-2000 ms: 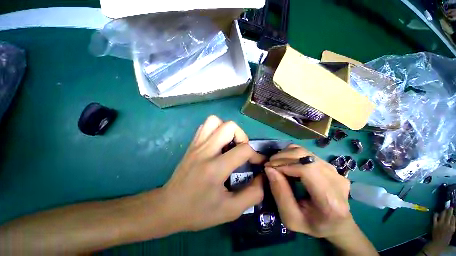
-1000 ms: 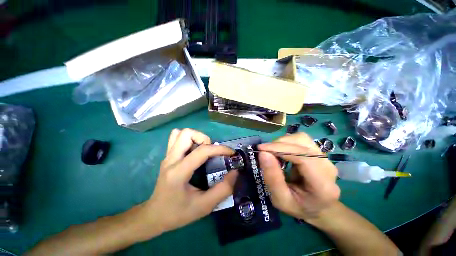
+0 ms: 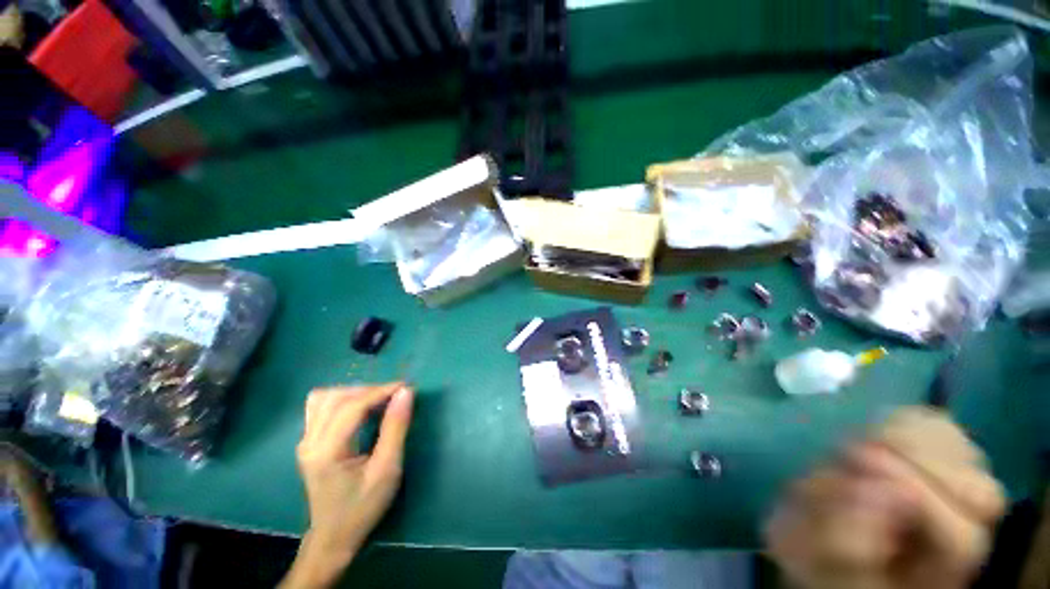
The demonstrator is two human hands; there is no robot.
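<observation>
The flat black fixture (image 3: 546,443) with white lettering lies on the green mat, a shiny housing in its upper nest (image 3: 572,352) and another in its lower nest (image 3: 586,425). My left hand (image 3: 351,466) is left of the fixture, thumb and index tips close together; whether anything tiny is between them cannot be told. My right hand (image 3: 892,500) is at the lower right, curled and strongly blurred; its contents cannot be made out. Several loose housings (image 3: 693,402) lie right of the fixture. The white needle bottle (image 3: 813,372) lies above my right hand.
Three open cartons (image 3: 587,281) stand behind the fixture. A clear parts bag (image 3: 921,276) is at right, a full bag (image 3: 184,357) at left. A black cap (image 3: 371,335) lies between left bag and fixture. Black trays (image 3: 518,104) are behind. Another person's blue sleeve (image 3: 81,547) shows lower left.
Both hands have left the fixture, my left hand to the left and my right hand to the lower right. The thin dark tool no longer shows. The view is wider and shifted.
</observation>
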